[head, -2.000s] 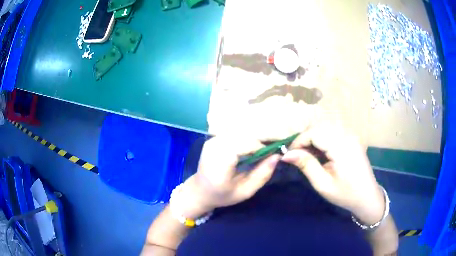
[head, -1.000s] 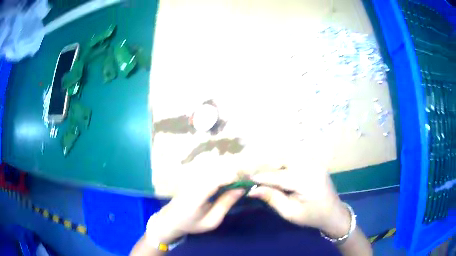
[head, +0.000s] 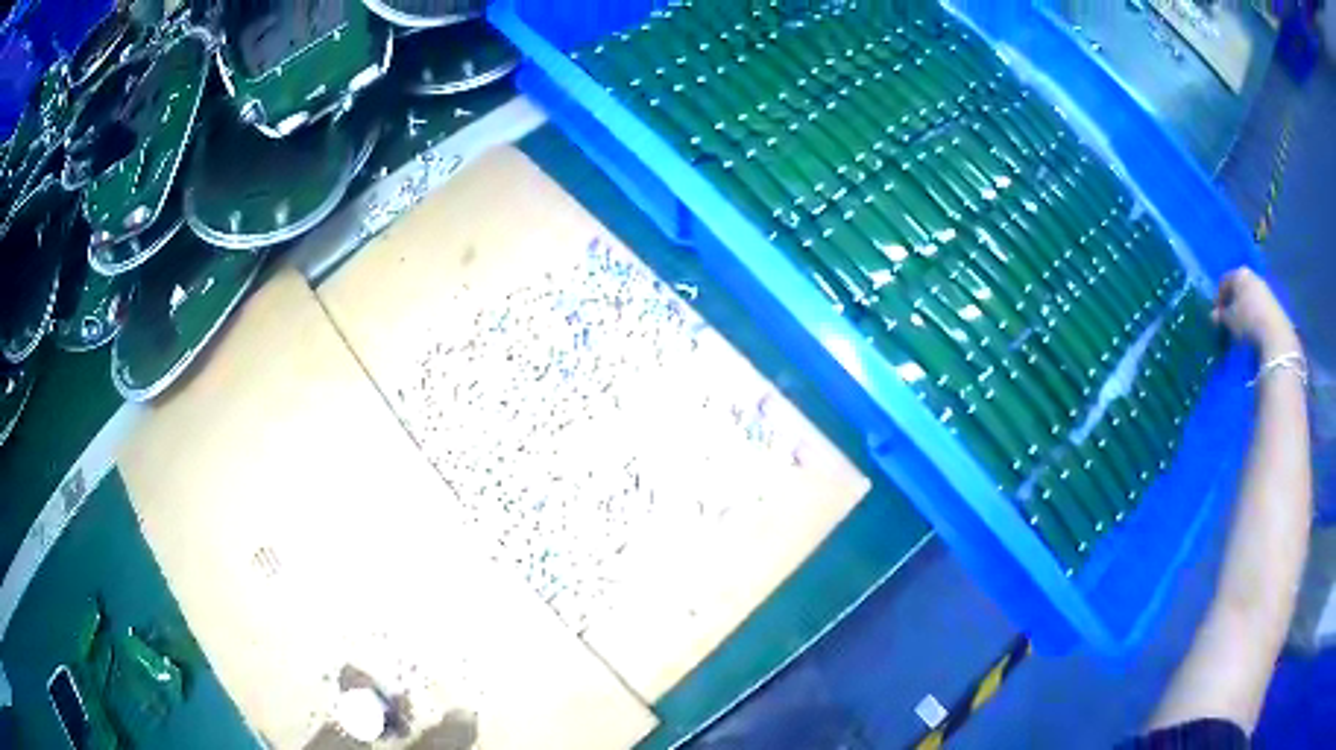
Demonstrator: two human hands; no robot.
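My right hand (head: 1245, 305) reaches to the far right, its fingers bent together at the right end of the rows in the blue crate (head: 938, 476). The hand is small, and whether it holds a part cannot be told. The crate holds many narrow green parts (head: 996, 279) in close rows, with small white ends or spots. My left hand is not in view.
Small pin-like pieces (head: 586, 396) lie spread on cardboard (head: 791, 542). A white round pot (head: 362, 712) stands among brown stains at the bottom. Dark oval panels with shiny rims (head: 271, 176) are stacked back left. Green housings (head: 147, 659) and a phone (head: 66, 706) lie lower left.
The view has swung right to the crate. My hands were together on a green part above the bench edge; now my right hand is at the crate and my left is out of view.
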